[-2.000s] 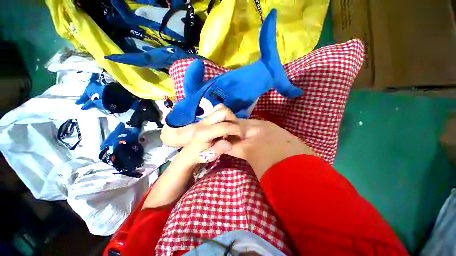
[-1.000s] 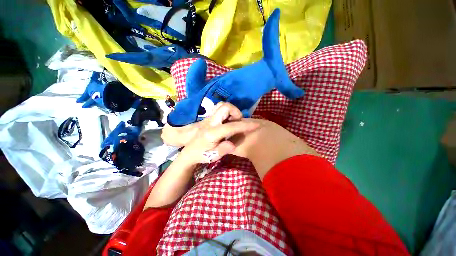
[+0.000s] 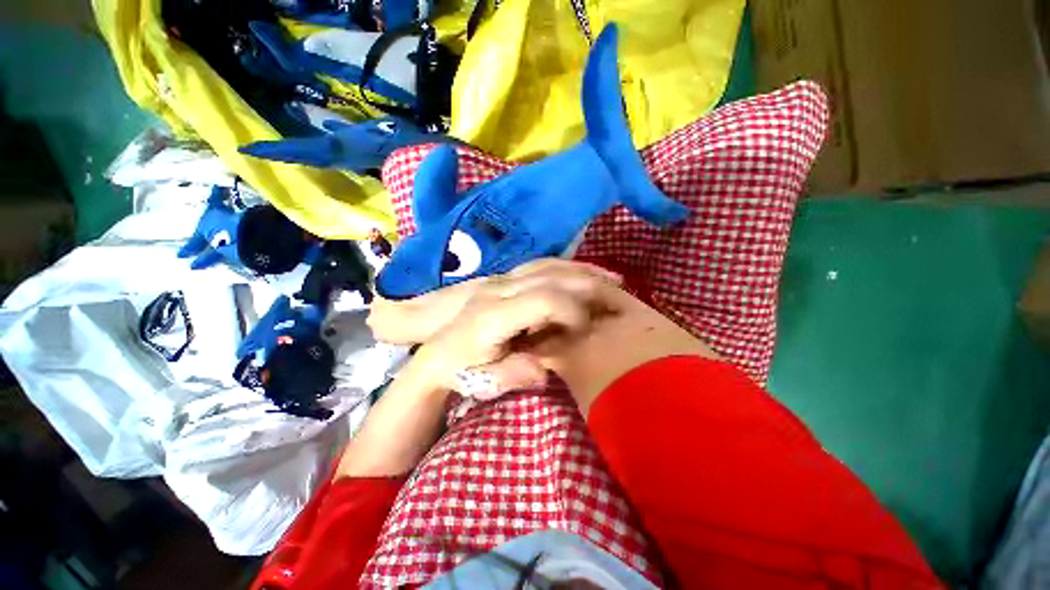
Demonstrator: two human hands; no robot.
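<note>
A blue plush shark with a cartoon eye lies across my lap, its snout to the left and its tail raised at the upper right. My left hand, with a white wrap marked in red, is curled at the shark's lower edge and overlaps my right hand. My right hand comes in from the right, partly under the left one. Most fingertips and the shark's underside are hidden. I see no needle or thread. A red-and-white gingham apron lies under the hands.
A yellow bag of blue sharks and black straps lies ahead. A white sack at the left bears small blue-and-black pieces. A red glossy edge shows at lower left. Cardboard lies at upper right on the green floor.
My left fingers have moved down and right, away from the shark's eye, and lie flatter over my right hand. More of the eye shows. The shark has shifted slightly left in the view.
</note>
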